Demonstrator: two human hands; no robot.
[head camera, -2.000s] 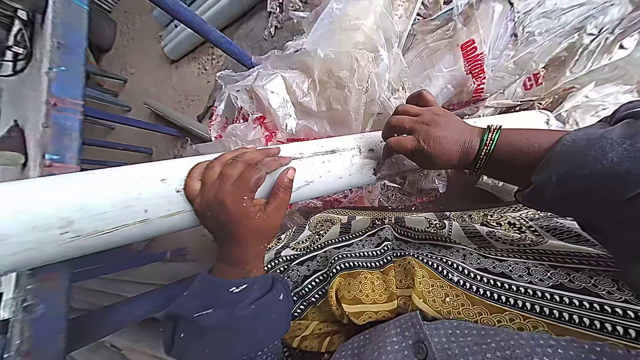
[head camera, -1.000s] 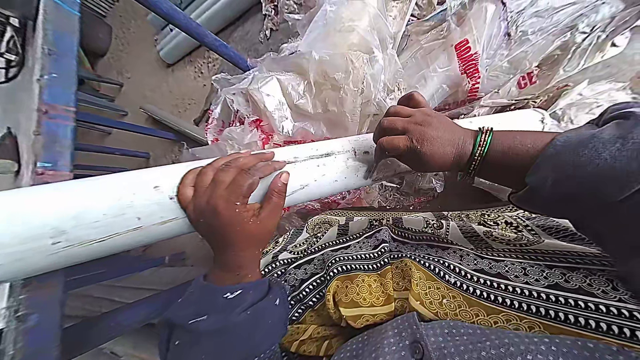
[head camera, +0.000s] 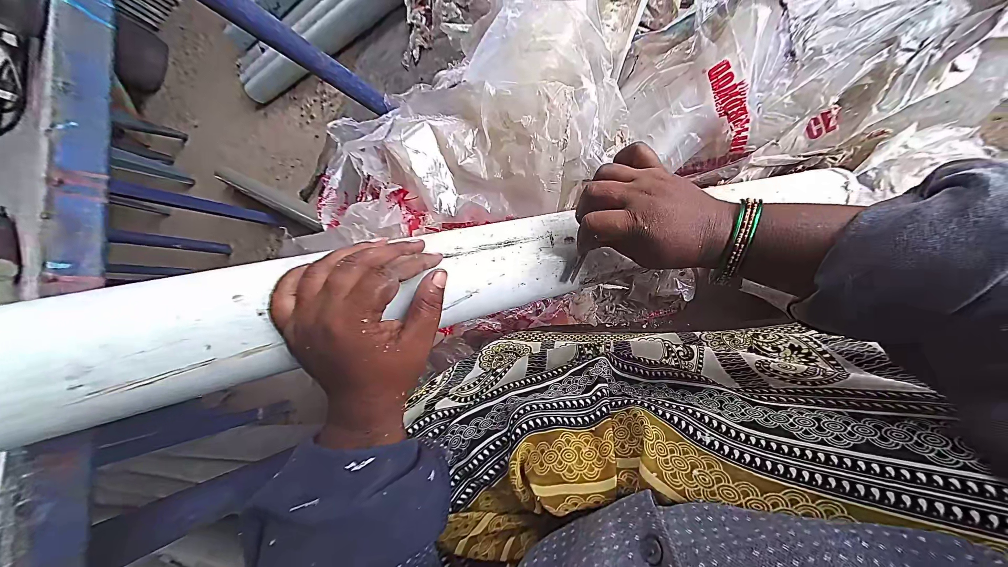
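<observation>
A long white pipe (head camera: 157, 339), scratched and marked with dark streaks, runs from the left edge across to the right. My left hand (head camera: 354, 323) rests on top of it, fingers curled over the far side and thumb lying along the surface. Farther right, my right hand (head camera: 646, 213), with bangles at the wrist, is closed on a small thin scraper or blade (head camera: 575, 268) whose dark edge touches the pipe. Most of that tool is hidden by the fingers. Below the pipe lies patterned cloth (head camera: 709, 402) over my lap.
Crumpled clear plastic sheeting (head camera: 520, 118) with red print lies behind and under the pipe. A blue metal frame (head camera: 79, 157) stands at the left, with blue bars (head camera: 189, 201) beside it. More grey pipes (head camera: 315, 47) lie on the ground at the upper left.
</observation>
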